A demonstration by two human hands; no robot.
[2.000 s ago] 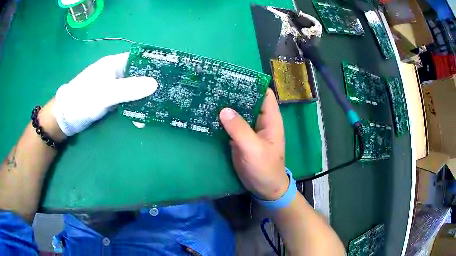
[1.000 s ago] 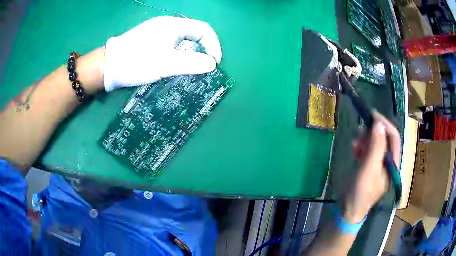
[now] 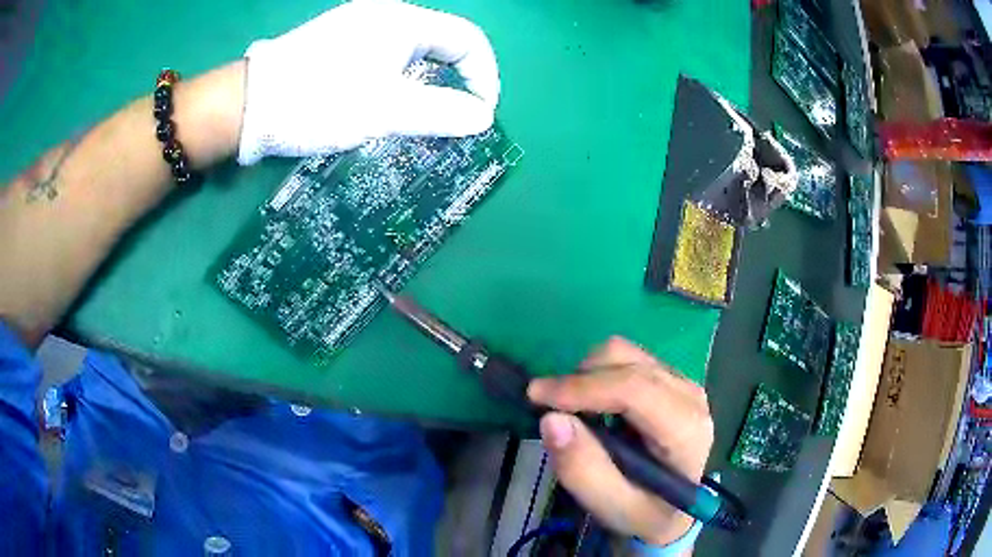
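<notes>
A green circuit board (image 3: 359,229) lies tilted diagonally on the green mat, its side with dense silvery points facing up. My left hand (image 3: 370,87), in a white knit glove, grips the board's far edge. My bare right hand (image 3: 625,435) holds the black soldering iron (image 3: 500,375) like a pen. The iron's metal tip is at the board's near right edge; whether it touches cannot be told. The teal band shows at the handle's rear end. The iron stand (image 3: 767,180) with its whitish crusted holder is at the right, with the yellow-brown sponge (image 3: 704,252) near its end.
The green mat (image 3: 587,174) covers the bench. Right of it, the dark conveyor belt (image 3: 751,359) carries several circuit boards (image 3: 797,322). Beyond are cardboard boxes (image 3: 914,413) and a red object (image 3: 935,140). The bench's near edge runs in front of the wearer's blue clothing.
The board has turned diagonally and lies on the mat. My right hand let go of it, took the iron from the stand and brought it to the board. My left hand moved to the far edge.
</notes>
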